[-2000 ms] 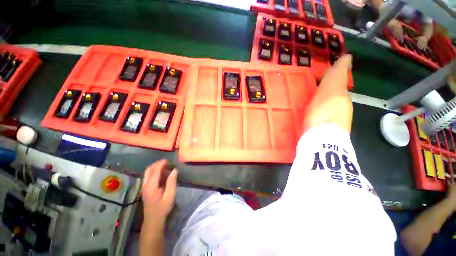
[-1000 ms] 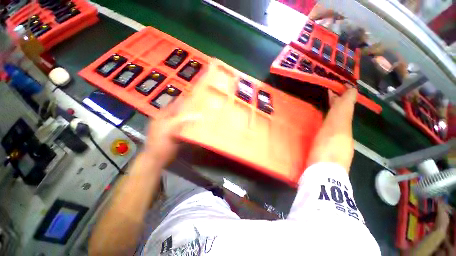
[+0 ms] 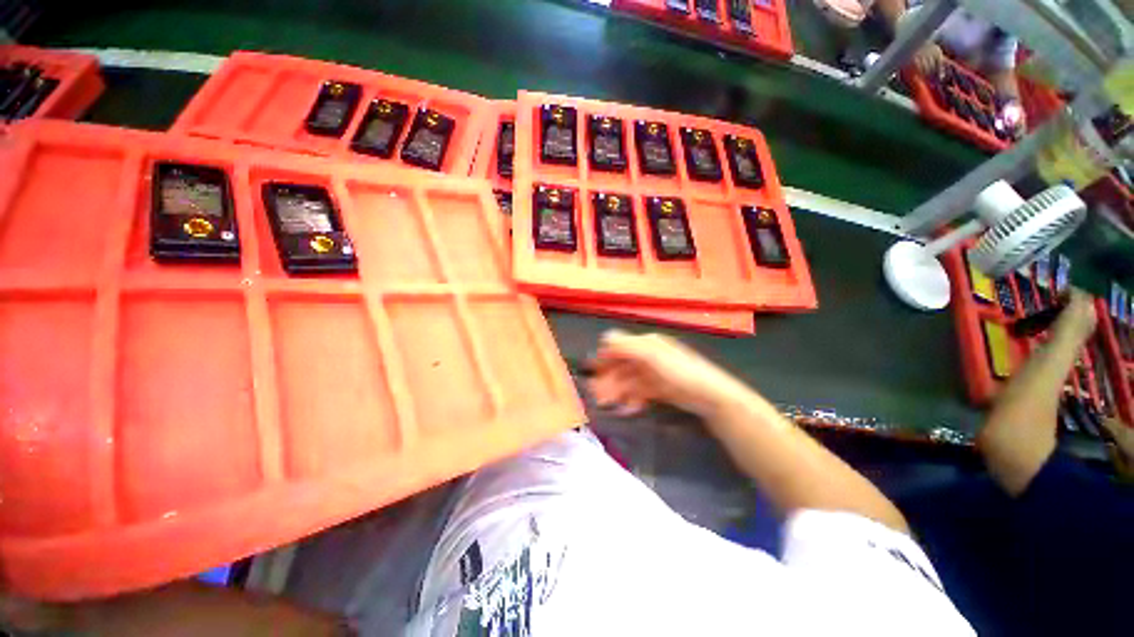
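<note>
A red-orange tray [image 3: 336,373] is raised close to the camera at left, tilted, with two black phone units [image 3: 193,214] in its far row. My left forearm [image 3: 187,612] runs beneath its near edge; the hand is mostly hidden at the lower left, holding the tray. My right hand [image 3: 640,373] is off the trays at the belt's near edge, its fingers curled; whether it holds anything small cannot be told. Another tray [image 3: 647,284], with several units and one empty pocket in its near row, lies on top of other trays beyond my hands.
A partly covered tray [image 3: 261,93] with units lies behind the raised one. A white fan [image 3: 918,274] stands at right. Another person's arm [image 3: 1038,398] reaches over trays at far right. More trays lie across the green conveyor [image 3: 460,50].
The two-unit tray has been lifted and moved left, towards the camera. The fuller tray has come from the back to the middle. My right hand has let go of it and drawn back.
</note>
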